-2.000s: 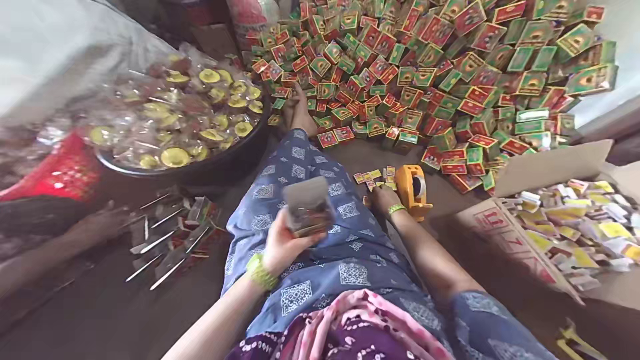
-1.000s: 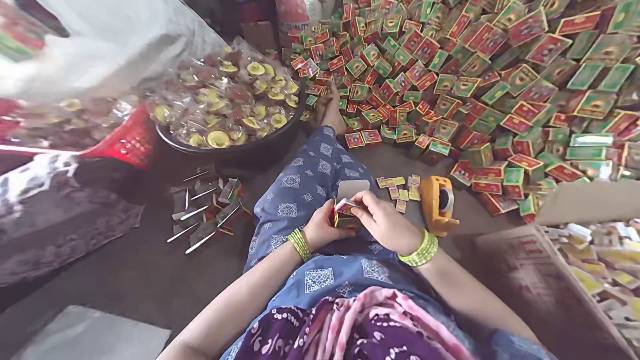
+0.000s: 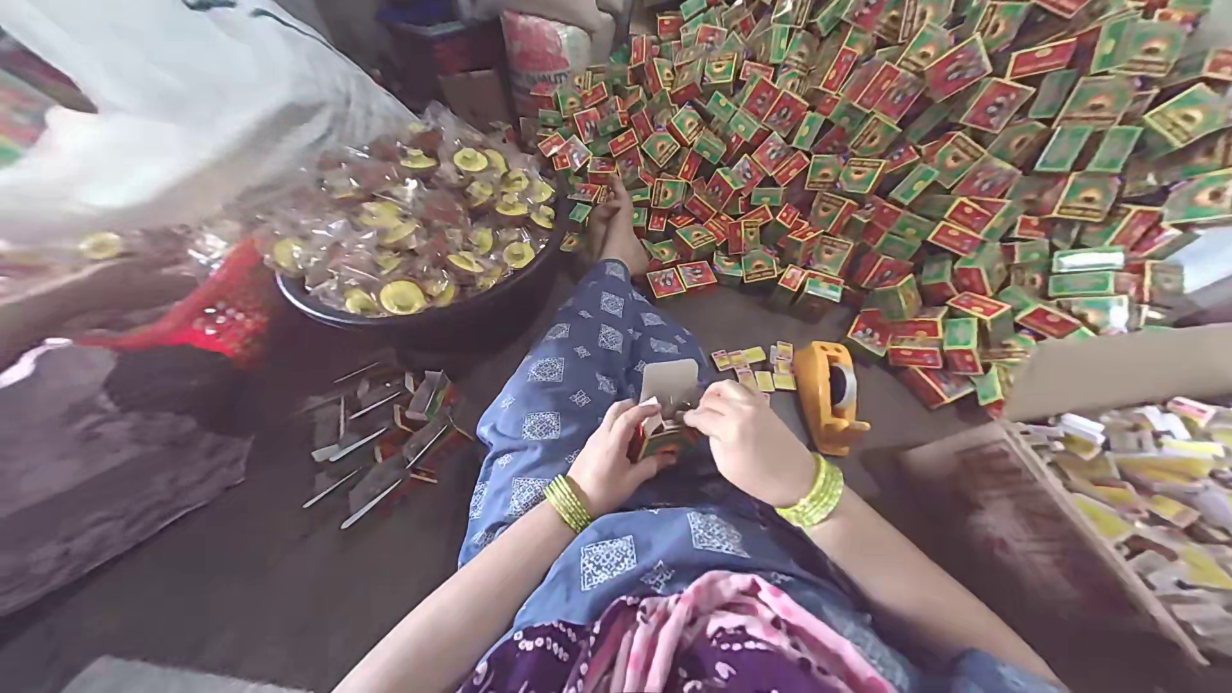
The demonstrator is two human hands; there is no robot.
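Above my lap, my left hand [image 3: 621, 457] grips a small printed cardboard box [image 3: 664, 428] whose pale flap stands up. My right hand [image 3: 746, 433] is at the box's right side, with thumb and fingertips pinched together by its opening; whether something small is between them is hidden. Just beyond my right hand, an orange tape dispenser [image 3: 826, 399] and several small yellow packets [image 3: 760, 368] lie on the floor. Flattened or part-open cartons [image 3: 385, 433] lie in a loose heap to the left of my leg.
A dark tub [image 3: 337, 316] of clear-wrapped items with yellow discs stands at upper left. Red and green boxes [image 3: 828, 173] are piled across the back. At right is a cardboard carton [image 3: 1068, 539] full of small packets. A red mesh basket [image 3: 226, 308] and white sack [image 3: 241, 106] are at left.
Two seconds ago my right hand was down by the tape dispenser and my left hand held the box alone. Now my right hand is at the box. A person's hand at the left is no longer in view.
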